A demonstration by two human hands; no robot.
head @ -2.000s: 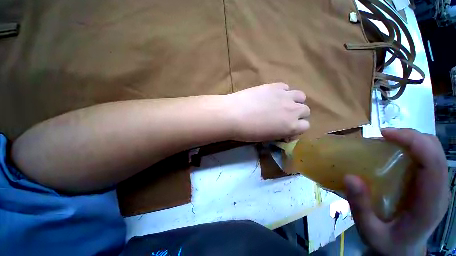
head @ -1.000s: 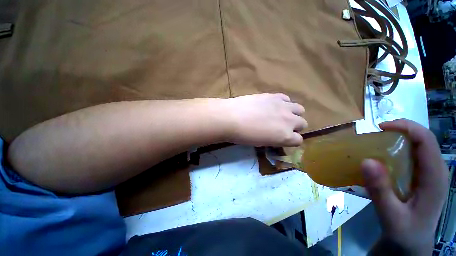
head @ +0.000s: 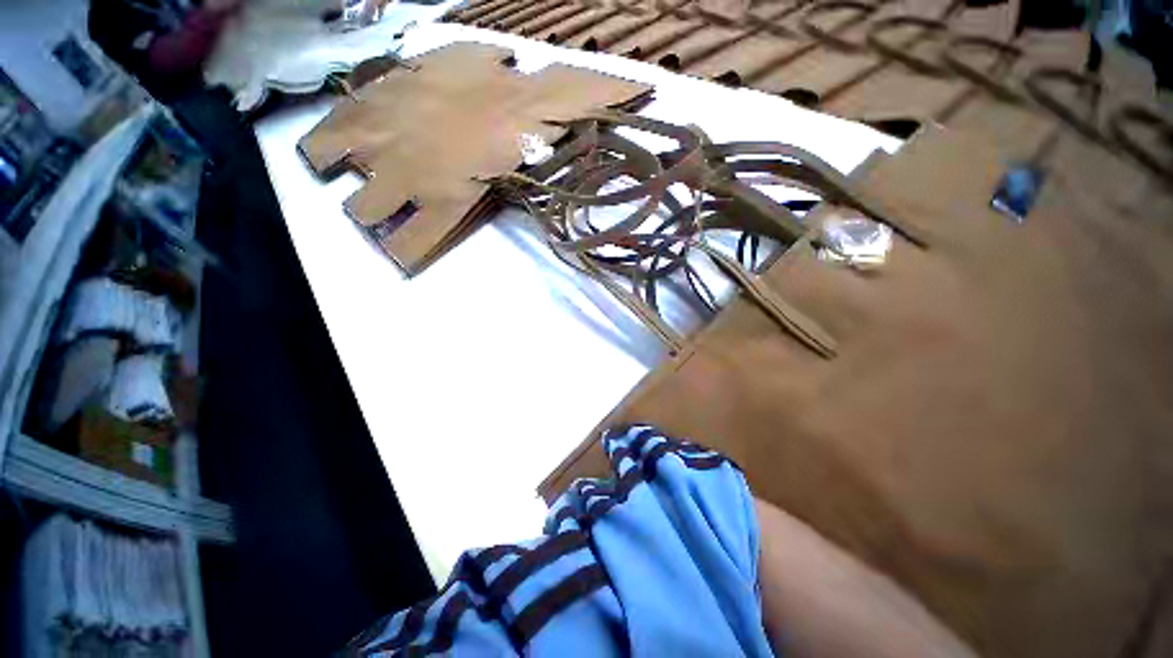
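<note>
A large flat brown bag panel (head: 888,424) covers the right side of the view. A short strap end (head: 776,309) lies on its edge, beside a clear crinkled bundle (head: 854,240). A small blue-black tag (head: 1018,190) is further back. Thin brown handles (head: 643,206) lie in a loose tangle at the panel's left. My left forearm, in a blue sleeve with dark stripes, lies over the panel at the bottom; the hand is cut off by the picture's edge. My right hand and the glue bottle are out of view.
A white table (head: 425,373) runs along the left. Notched brown bag pieces (head: 431,135) are stacked at its far left. A row of overlapping brown bags (head: 772,52) lies along the back. Shelves with stacked white material (head: 109,566) stand beyond a dark floor. Part of a person shows at the top left.
The view has swung to the left, toward the handles and stacked pieces. Both hands, the glue bottle and the notch have left the picture; only my left sleeve and forearm remain.
</note>
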